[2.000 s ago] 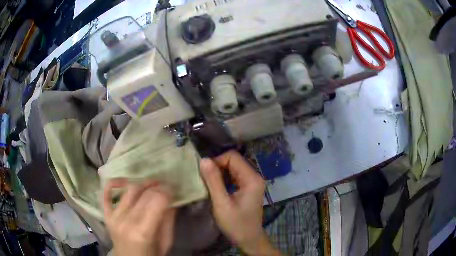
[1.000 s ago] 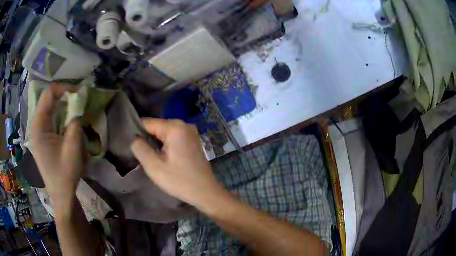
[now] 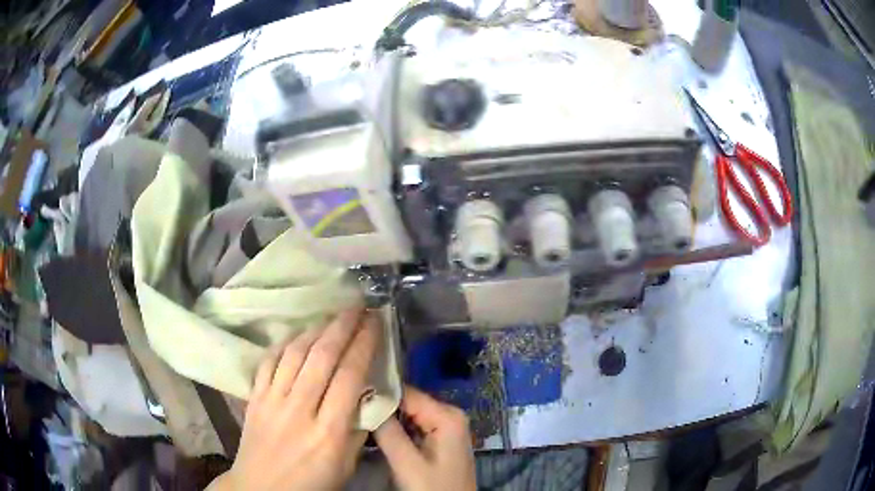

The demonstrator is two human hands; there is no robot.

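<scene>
The pale green panel (image 3: pixel 278 292) lies at the left end of the cream overlock machine (image 3: pixel 537 96), its right edge by the needle area (image 3: pixel 376 280). My left hand (image 3: pixel 312 403) lies on the panel with fingers spread, pressing it down below the needle area. My right hand (image 3: pixel 427 441) pinches the panel's lower right corner between thumb and fingers; the lower part of the hand is cut off by the frame's edge. The grey-brown garment body (image 3: pixel 106 192) is heaped to the left, joined by more pale green cloth.
Red-handled scissors (image 3: pixel 753 192) lie right of the machine. Brown lint lies on a blue patch (image 3: pixel 533 369) below it. Stacked green cut pieces (image 3: pixel 830 259) hang at the far right. Four off-white tension dials (image 3: pixel 549 230) stick out of the machine's front. Checked cloth (image 3: pixel 532 472) shows below the table edge.
The view has swung back onto the machine. Both hands had lifted and handled the cloth left of the lint patch; now the pale green panel lies flat below the needle area, under my left hand.
</scene>
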